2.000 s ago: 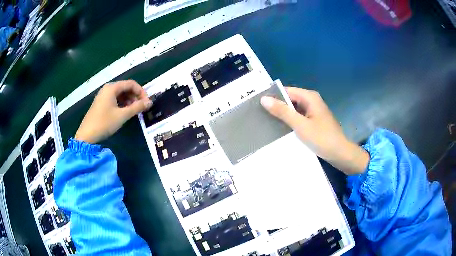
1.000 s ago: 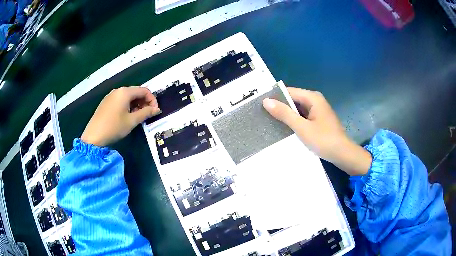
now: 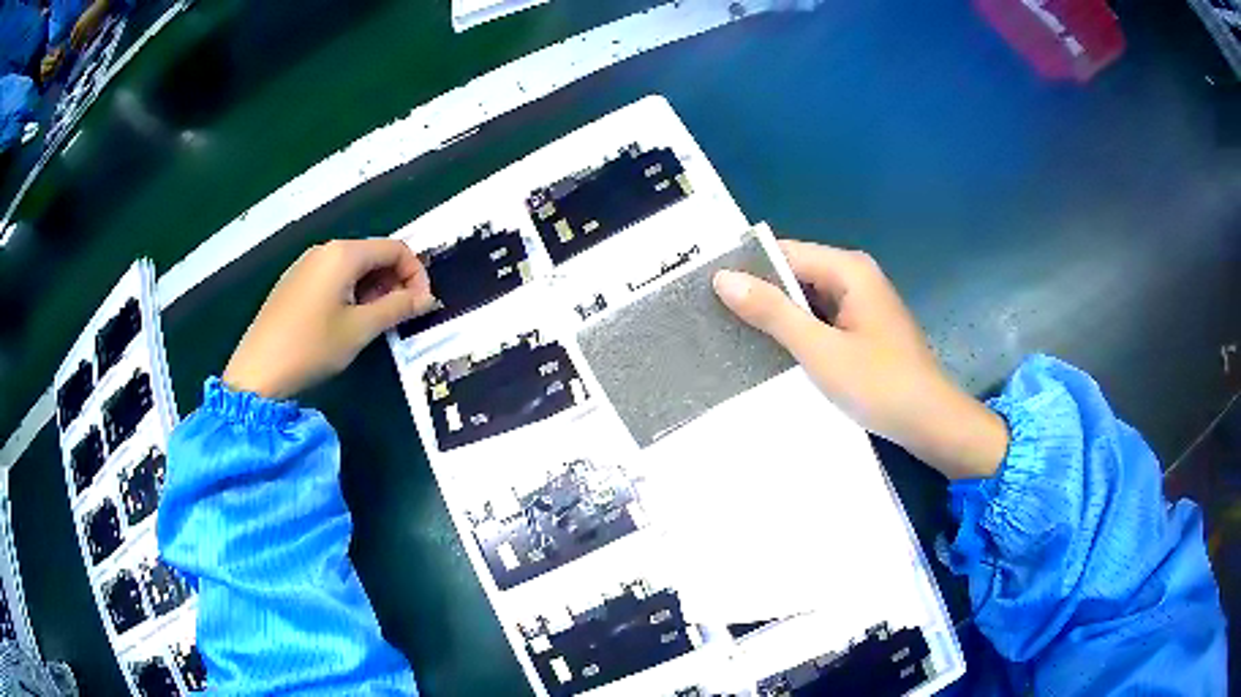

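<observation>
A white tray (image 3: pixel 651 125) holds black circuit boards (image 3: pixel 610 202) in two columns; one board (image 3: pixel 558 523) looks silvery. My right hand (image 3: pixel 871 334) grips a white release liner sheet with a grey rectangle (image 3: pixel 687 343), thumb on top and fingers beneath, over the tray's right column. My left hand (image 3: pixel 340 311) is at the left end of the upper-left board (image 3: pixel 472 270), thumb and fingertips pinched together, touching or just above it. Whether a tiny piece is between those fingertips cannot be seen. The sheet covers part of a board under it.
Another white tray of boards (image 3: pixel 150 357) lies at the left. A white strip (image 3: pixel 340 161) curves across behind the main tray. A tray corner (image 3: pixel 493 11) shows at the top edge. A red bin (image 3: pixel 1055 34) is at the top right. Part of a blue-clad person shows at top left.
My left hand has moved slightly right and down, further onto the upper-left board's end, and has since stayed there. My right hand and the sheet are almost unmoved.
</observation>
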